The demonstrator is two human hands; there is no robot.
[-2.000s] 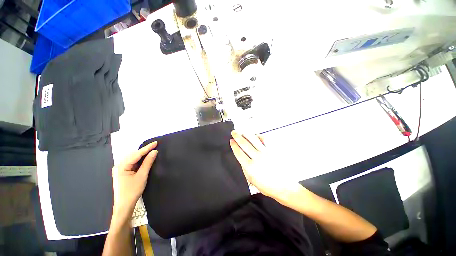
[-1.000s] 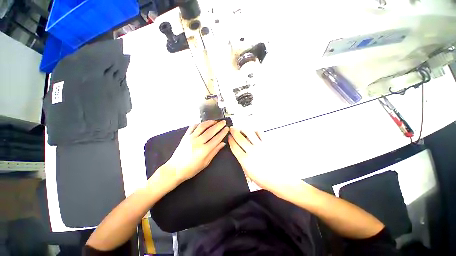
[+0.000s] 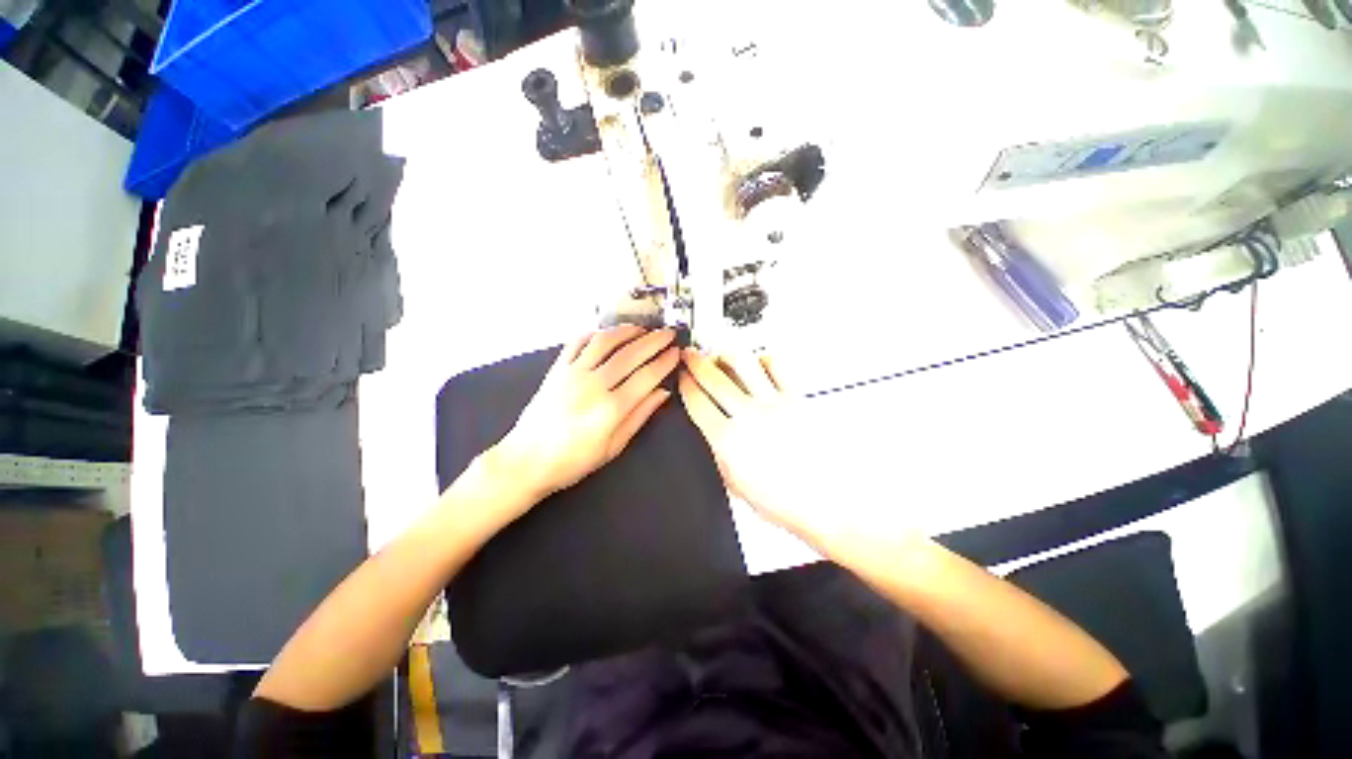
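Observation:
A black fabric panel [image 3: 593,534] lies on the white table in front of me, its top right corner at the presser foot and needle [image 3: 678,315]. My left hand [image 3: 593,408] lies flat on the panel's upper part, fingertips close to the foot. My right hand [image 3: 749,438] lies along the panel's right edge, fingertips just below the foot. Both hands press the fabric; neither visibly pinches it. The panel's corner under the foot is partly hidden by the fingers. A thin dark cord [image 3: 949,363] runs from near the right hand across the table to the right.
Labelled dark panels [image 3: 267,282] and plain panels [image 3: 264,541] lie at the left, blue bins [image 3: 282,60] behind. The machine head [image 3: 1112,148] stands upper right. A screwdriver [image 3: 1023,279] and red-black snips [image 3: 1182,383] lie below it. A dark stack [image 3: 1119,608] is lower right.
My left hand has moved from the panel's left edge onto its upper part beside the foot. The panel's top corner has moved slightly up to the foot. The view has shifted slightly.

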